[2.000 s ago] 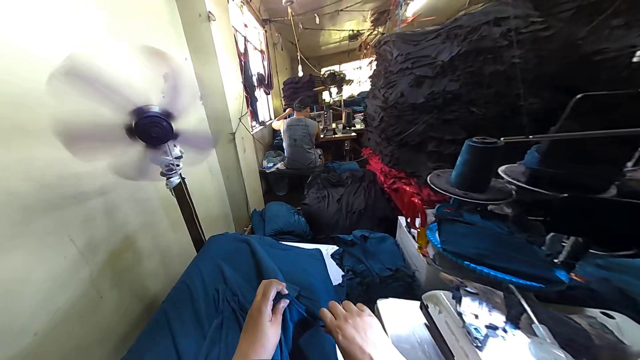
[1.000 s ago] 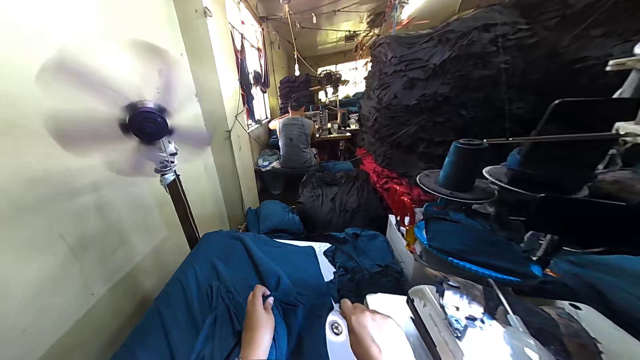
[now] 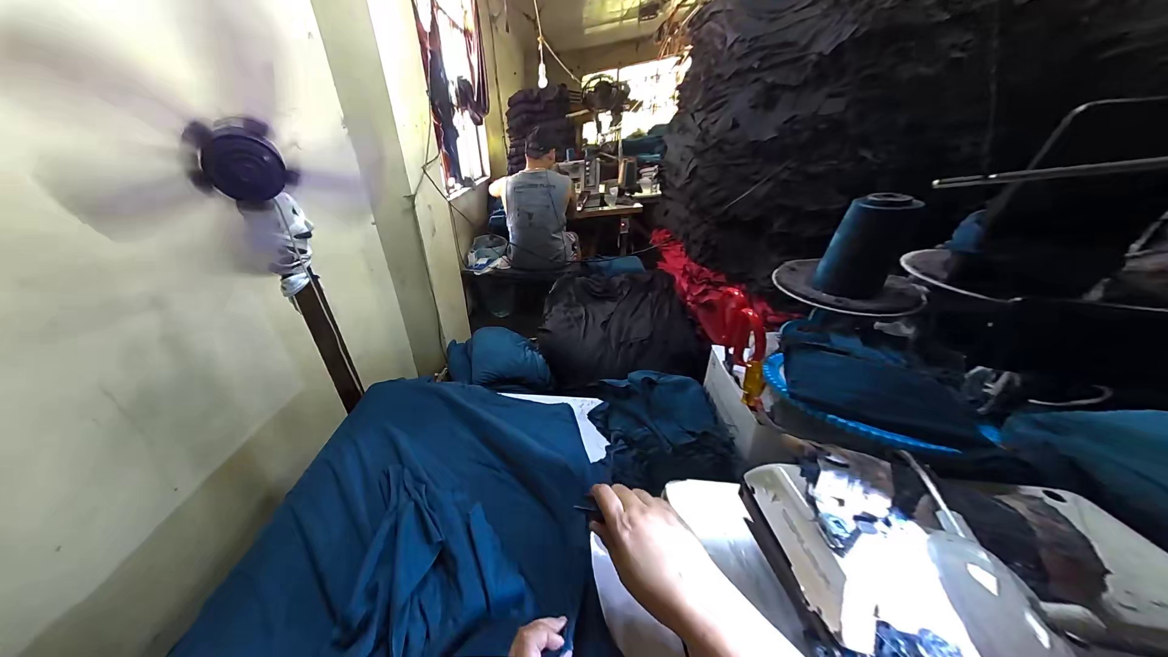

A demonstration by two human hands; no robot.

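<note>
Dark teal fabric point(image 3: 456, 456) is draped over the work surface in front of me, bunched in folds at its middle. My right hand point(image 3: 639, 529) is at the fabric's right edge, its thumb and fingers closed on a small dark piece that looks like cloth. Lower down, at the bottom edge of the view, only the fingers of my left hand point(image 3: 540, 636) show, pinching the edge of the teal fabric. A sewing machine point(image 3: 849, 547) with a worn, pale body stands just right of my right hand. Behind it, a cone of teal thread point(image 3: 871, 242) sits on a round holder.
A pedestal fan point(image 3: 245, 162) spins at the left wall. Crumpled dark fabric point(image 3: 671, 424) lies beyond my right hand, near a white box point(image 3: 730, 401) and a blue-rimmed basket point(image 3: 849, 429). Farther back are a black bundle point(image 3: 625, 324), a tall black cloth pile point(image 3: 821, 119) and a seated person point(image 3: 538, 205).
My left hand has moved down to the bottom edge of the view. My right hand has moved up along the fabric's right edge. The round hole on the white surface, seen earlier, is out of sight.
</note>
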